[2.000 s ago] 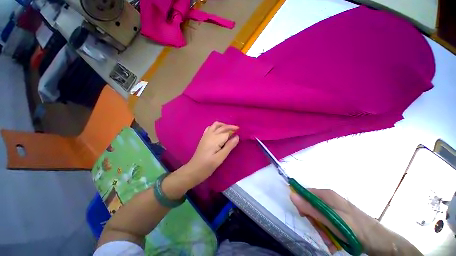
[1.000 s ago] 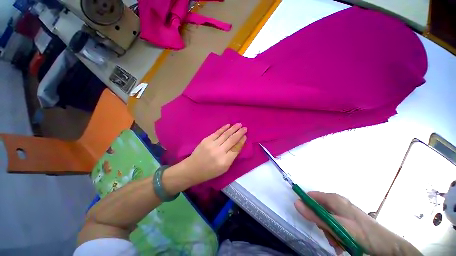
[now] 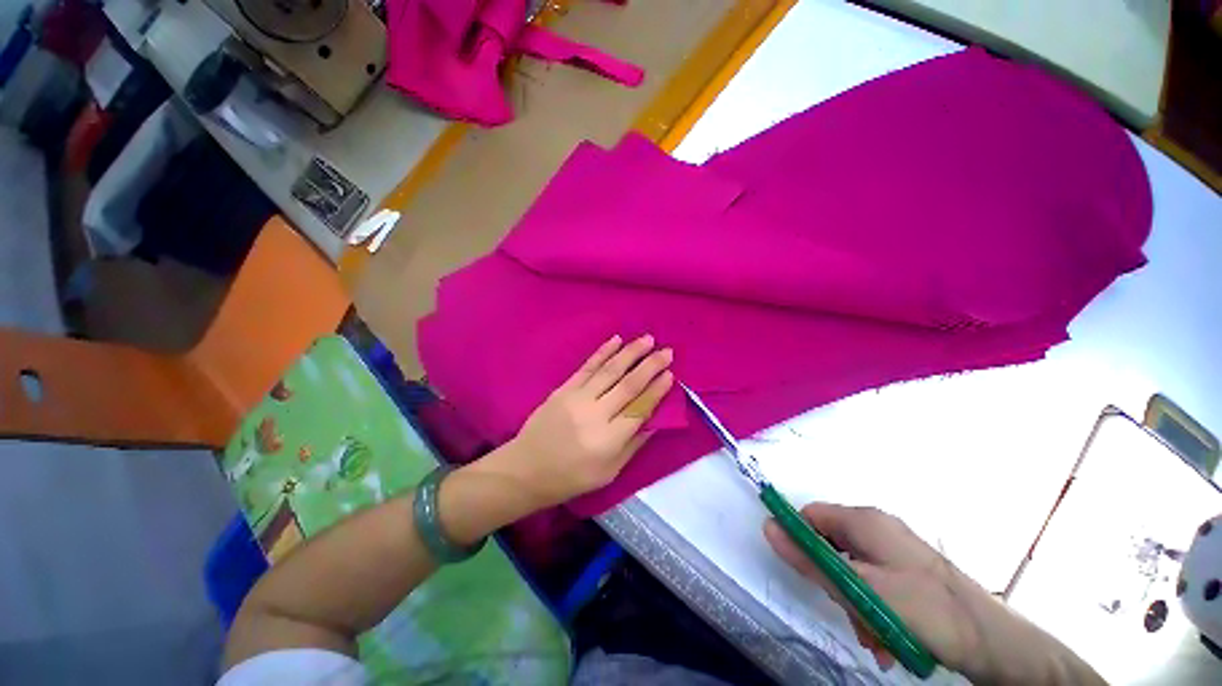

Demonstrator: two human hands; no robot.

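Observation:
Large magenta cut panels (image 3: pixel 831 228) lie stacked on the white table, long with a rounded end at the right and folded layers at the left. My left hand (image 3: pixel 596 413) lies flat, palm down, on the left part of the panels, a brownish patch at its fingers. My right hand (image 3: pixel 891 576) holds green-handled scissors (image 3: pixel 838 570). The blades look nearly closed, and their tip lies over the panels' lower edge, just right of my left fingers. Whether the tip touches the cloth, I cannot tell.
A brighter pink heap with strips (image 3: pixel 462 54) lies on the brown board (image 3: pixel 462 201). A beige machine (image 3: pixel 315 60) stands behind. A machine plate (image 3: pixel 1126 536) is at the right. An orange chair (image 3: pixel 248 322) and a green printed seat (image 3: pixel 342 462) are at the left. A grey ruler (image 3: pixel 697 590) edges the table.
My left hand has flattened from curled fingers and moved slightly right on the cloth. The scissors' blades have closed and their handles have come together. The view has shifted slightly.

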